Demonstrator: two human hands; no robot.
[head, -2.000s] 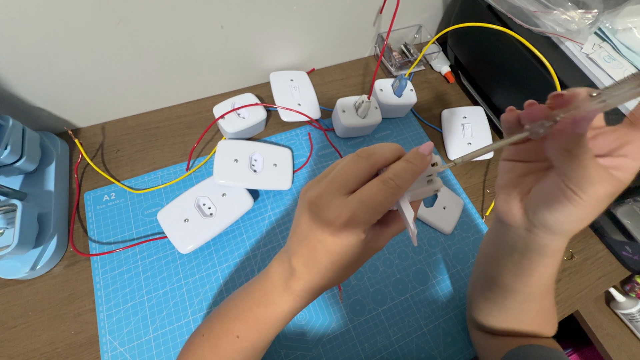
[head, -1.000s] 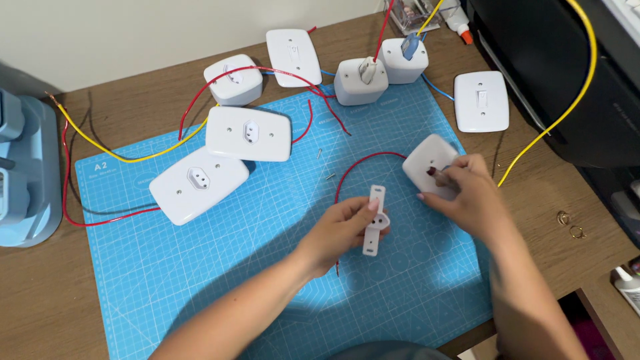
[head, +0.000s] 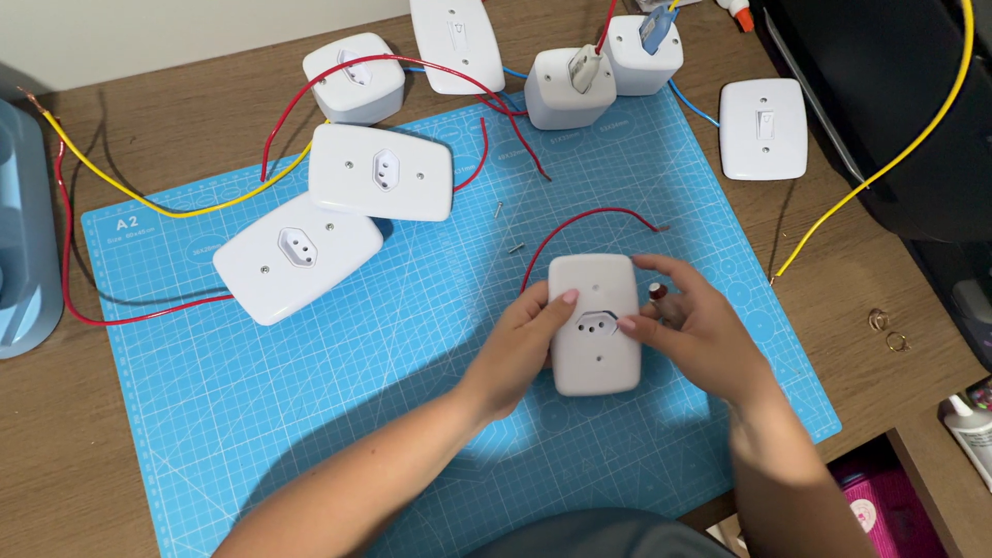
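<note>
A white outlet cover plate with a three-hole socket (head: 595, 372) stands upright between my hands above the blue cutting mat (head: 372, 372). My left hand (head: 523, 341) grips its left edge, thumb on the front. The fingers of my right hand (head: 697, 333) touch its right side and the socket, and a screwdriver (head: 668, 306) with a dark red end is tucked in that palm. A red wire (head: 573, 219) curves out from behind my left hand. Two small screws (head: 516, 248) lie on the mat beyond. The back of the plate is hidden.
Two outlet plates (head: 380, 172) overlap at the left. Boxed outlets (head: 570, 93), two with plugs in, and a switch plate (head: 763, 128) stand along the back and right. A yellow wire (head: 891, 167) arcs at the right. Rings (head: 897, 342) lie near an open drawer (head: 883, 496).
The cover plate has come off the mat and is held between both hands, with the socket insert now in its opening. Earlier my left hand held that insert on its mounting strip apart from the plate.
</note>
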